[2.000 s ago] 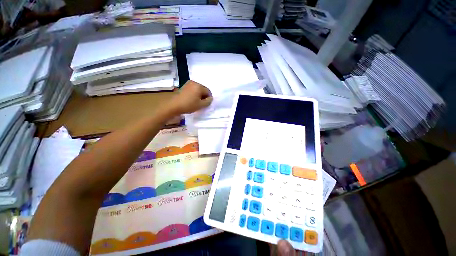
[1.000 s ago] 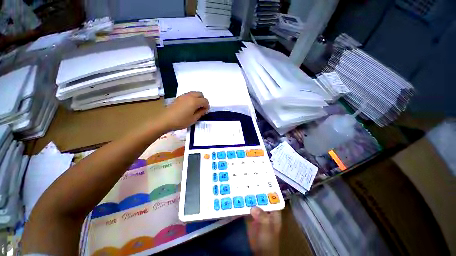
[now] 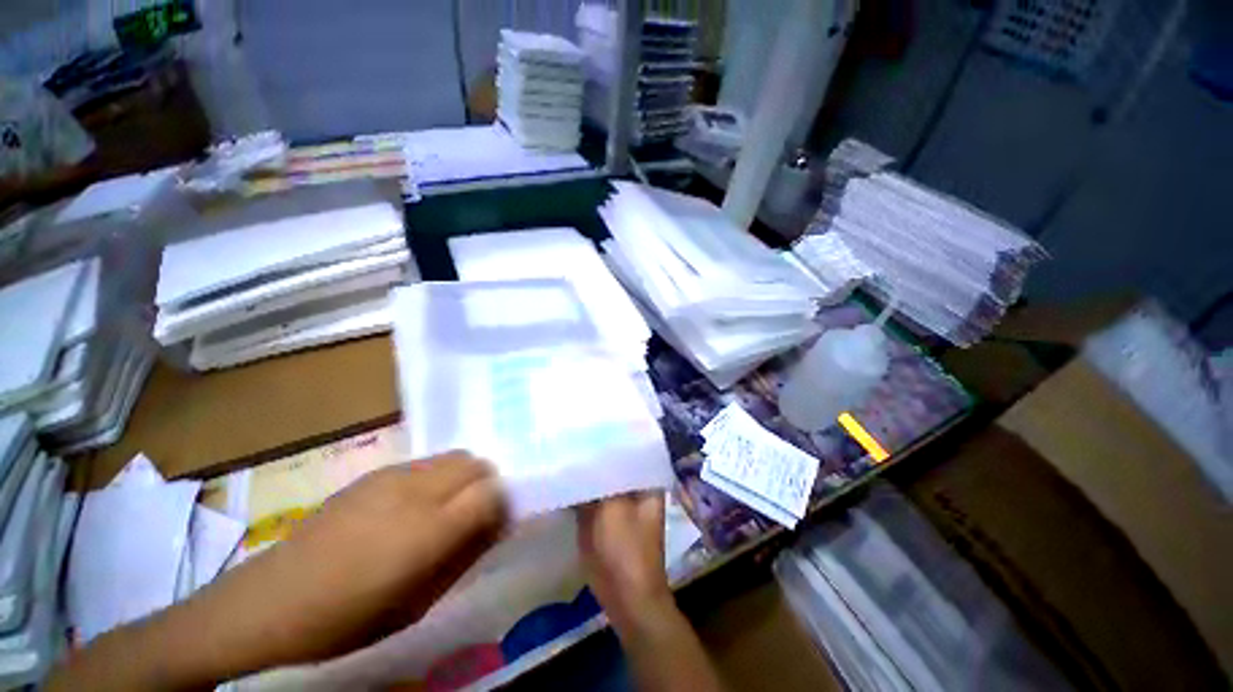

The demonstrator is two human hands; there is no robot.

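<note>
A calculator in a white protective sleeve [image 3: 541,406] lies tilted in front of me over the printed mat; its keys and panel show faintly through the sleeve. My left hand [image 3: 419,521] holds the sleeve's near left edge, fingers curled and slightly blurred. My right hand [image 3: 629,548] holds its near edge at the right, fingers partly hidden beneath it. Flat white sleeves [image 3: 521,249] lie just beyond. The printed mat [image 3: 318,473] shows partly under my left arm.
White slab stacks [image 3: 284,270] stand at left on brown cardboard [image 3: 257,406]. Fanned white layers [image 3: 710,277], a squeeze bottle [image 3: 834,379] and printed slips [image 3: 760,462] lie right. A brown carton [image 3: 1109,487] is lower right. Creased paper [image 3: 133,548] lies left.
The calculator, earlier bare with a slip on its black panel, is now inside the white sleeve. My left hand has moved from the far end to the near edge.
</note>
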